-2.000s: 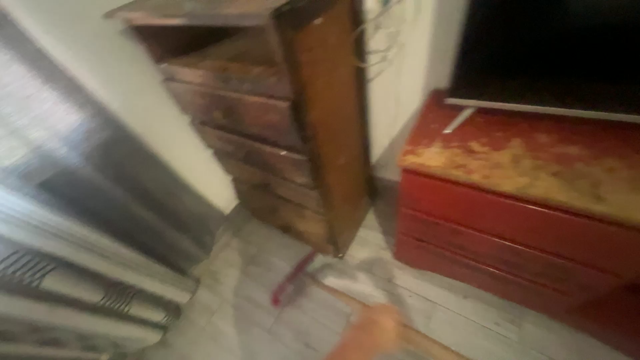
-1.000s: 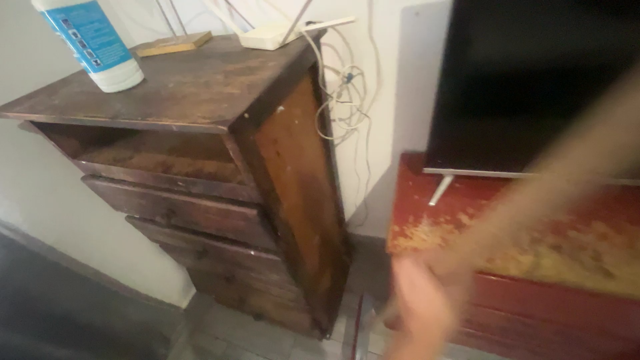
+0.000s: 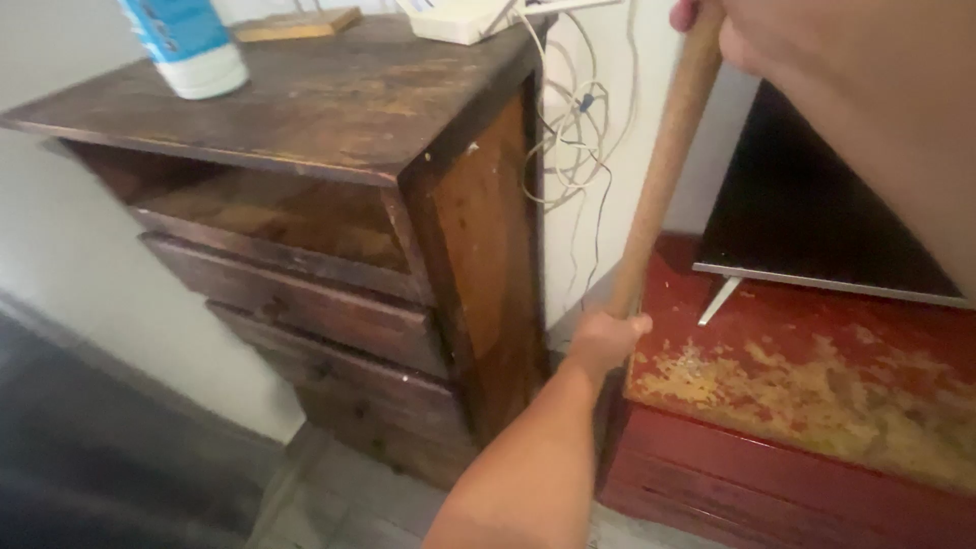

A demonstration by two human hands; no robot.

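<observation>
A long wooden handle (image 3: 667, 164) runs upright and slightly tilted between the dark wooden chest of drawers (image 3: 305, 114) and the red cabinet (image 3: 762, 473). Low on this handle my left hand (image 3: 606, 339) is closed around it, by the gap between the two pieces of furniture. My right hand (image 3: 732, 30) grips the handle near the top edge of the view, its forearm crossing in front of the television. The handle's lower end is hidden behind my left hand and the furniture.
On the chest stand a white and blue container (image 3: 202, 65), a small wooden board (image 3: 297, 27) and a white router (image 3: 457, 23). Loose cables (image 3: 572, 145) hang on the wall. A television (image 3: 823, 206) stands on the red cabinet's worn top. Grey curtain-like fabric is at lower left.
The view has swung up and closer to the chest. The handle now stands more upright in the gap. My right hand has come into view at the top. The red tool head seen two seconds ago is hidden.
</observation>
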